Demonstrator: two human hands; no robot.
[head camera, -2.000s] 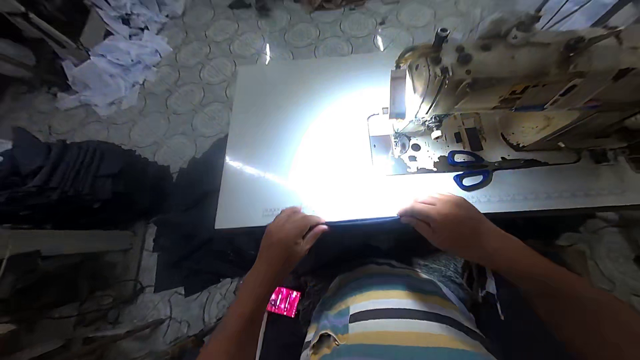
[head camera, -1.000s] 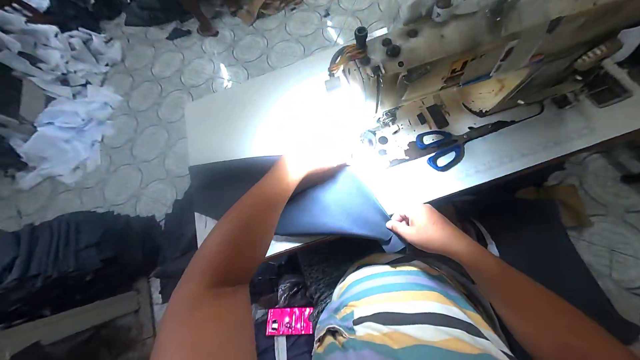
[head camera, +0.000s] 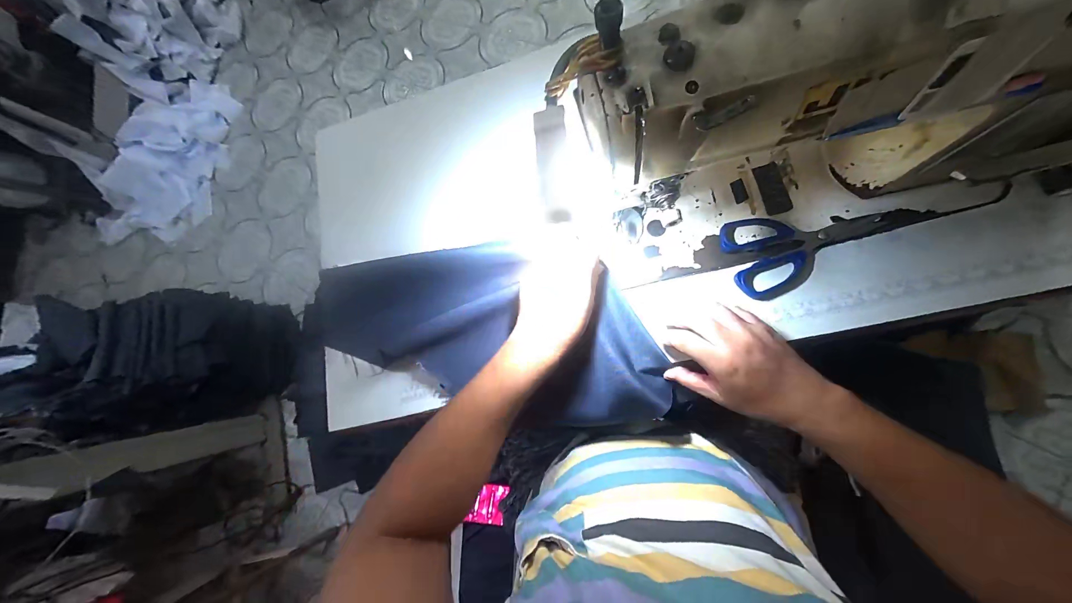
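Note:
Dark blue fabric (head camera: 624, 368) lies across the front left of the white sewing table (head camera: 385, 184) and hangs over its front edge. My left hand (head camera: 557, 293) is on the fabric near the needle area, washed out by the lamp's glare, so its fingers are hard to make out. My right hand (head camera: 729, 360) is at the fabric's right edge, fingers spread and bent, thumb close to the cloth; whether it pinches any cannot be told. The industrial sewing machine (head camera: 754, 100) stands at the right. Blue-handled scissors (head camera: 775, 255) lie on its bed, above my right hand.
White cloth scraps (head camera: 167, 142) are heaped on the tiled floor at the upper left. Below them is a stack of dark fabric pieces (head camera: 176, 352). A pink packet (head camera: 488, 505) is beside my lap. More dark cloth (head camera: 904, 402) hangs at the right, below the table edge.
Two seconds ago both hands were at the table's front edge; the dark blue fabric has since come up onto the tabletop. Since one second ago, my right hand's fingers have spread.

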